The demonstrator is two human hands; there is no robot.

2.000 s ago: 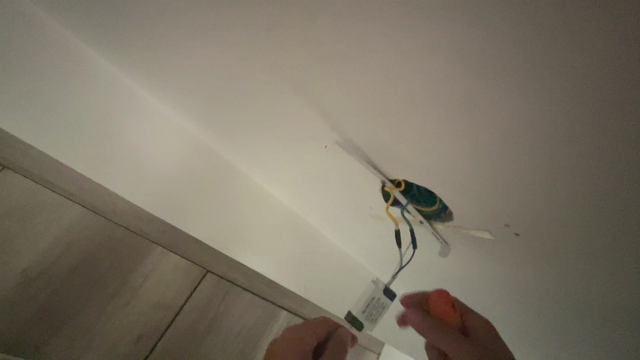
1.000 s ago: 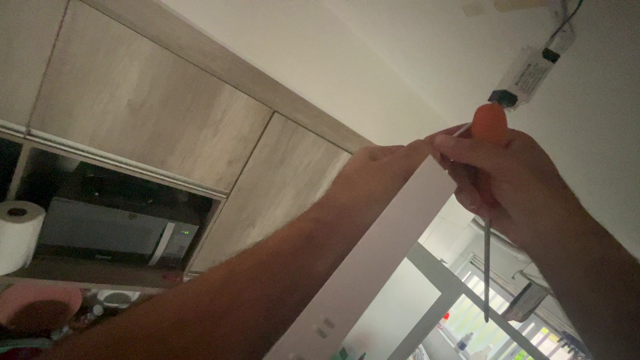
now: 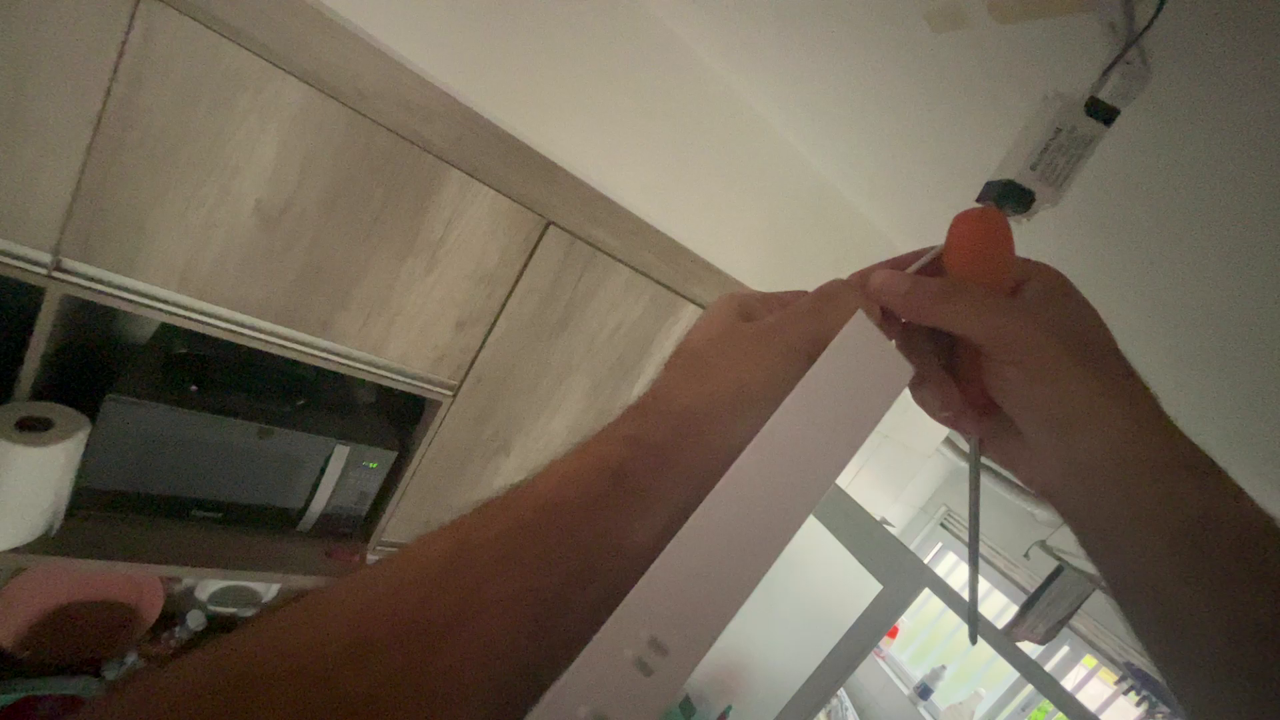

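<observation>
My right hand (image 3: 1000, 340) holds a screwdriver, its orange handle (image 3: 980, 247) at the top and its metal shaft (image 3: 974, 540) pointing down below the palm. The fingertips of my left hand (image 3: 770, 320) meet those of the right at the upper end of a long white light housing (image 3: 740, 510). A thin pale wire or strip (image 3: 922, 260) shows between the fingers. What exactly the left fingers pinch is hidden. Just above the orange handle, a white LED driver (image 3: 1058, 150) with dark end caps hangs on a cable (image 3: 1135, 42) below the ceiling.
Wood-look wall cabinets (image 3: 300, 190) run along the left. Beneath them are a microwave (image 3: 230, 465) in a niche, a paper towel roll (image 3: 40, 475) and a pink round item (image 3: 80, 610). A framed glass partition (image 3: 870, 570) and a window with bottles by it lie at lower right.
Two seconds ago the view showed the ceiling hole with wires and the hanging driver; the view has since swung. The white housing came into view by one second ago. Both hands have barely moved since then.
</observation>
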